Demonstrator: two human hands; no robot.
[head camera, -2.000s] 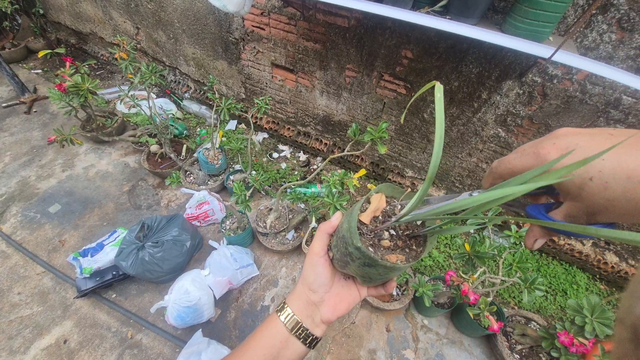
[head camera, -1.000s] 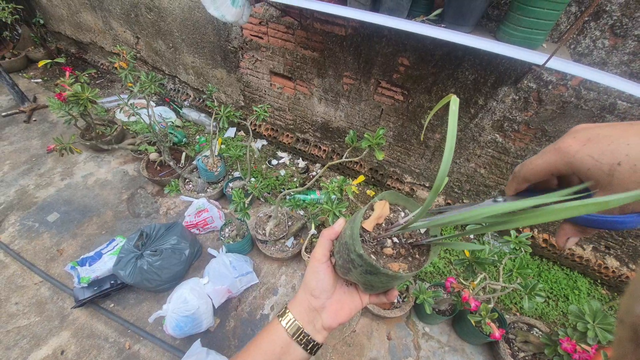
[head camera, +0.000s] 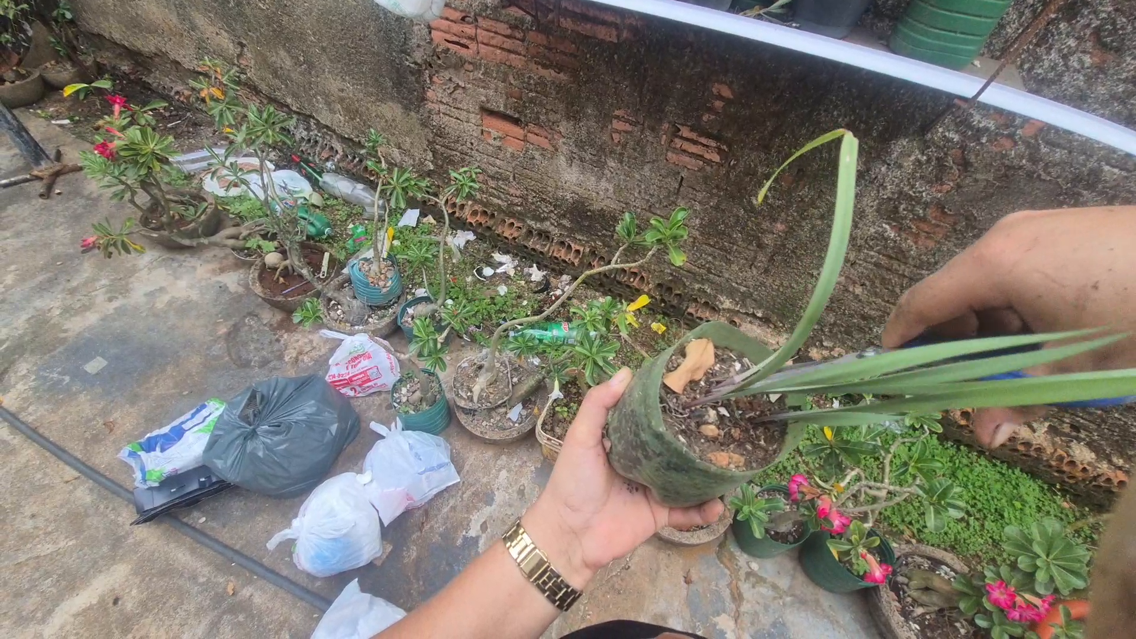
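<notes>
My left hand (head camera: 603, 488), with a gold watch at the wrist, grips a worn green pot (head camera: 661, 435) tilted toward the right. In it are soil, a dry brown leaf (head camera: 690, 365) and a plant with long strap-like green leaves (head camera: 923, 371); one leaf arches up and bends over at its tip. At the right edge my right hand (head camera: 1029, 293) is closed around a blue-handled tool (head camera: 1021, 380), behind the leaves. The metal part of the tool is mostly hidden by the foliage, so I cannot tell whether its blades are apart.
Potted desert roses (head camera: 169, 200) line the base of a weathered brick wall (head camera: 568, 133). A white-edged shelf (head camera: 852, 60) with pots juts out above. On the concrete lie a grey plastic bag (head camera: 280, 435), white bags (head camera: 333, 528) and a dark hose (head camera: 80, 475). Pink-flowered plants (head camera: 839, 524) stand below the held pot.
The blue handles stood farther out to the right of my right hand a second ago; now the hand and leaves cover more of them. My left hand keeps hold of the pot.
</notes>
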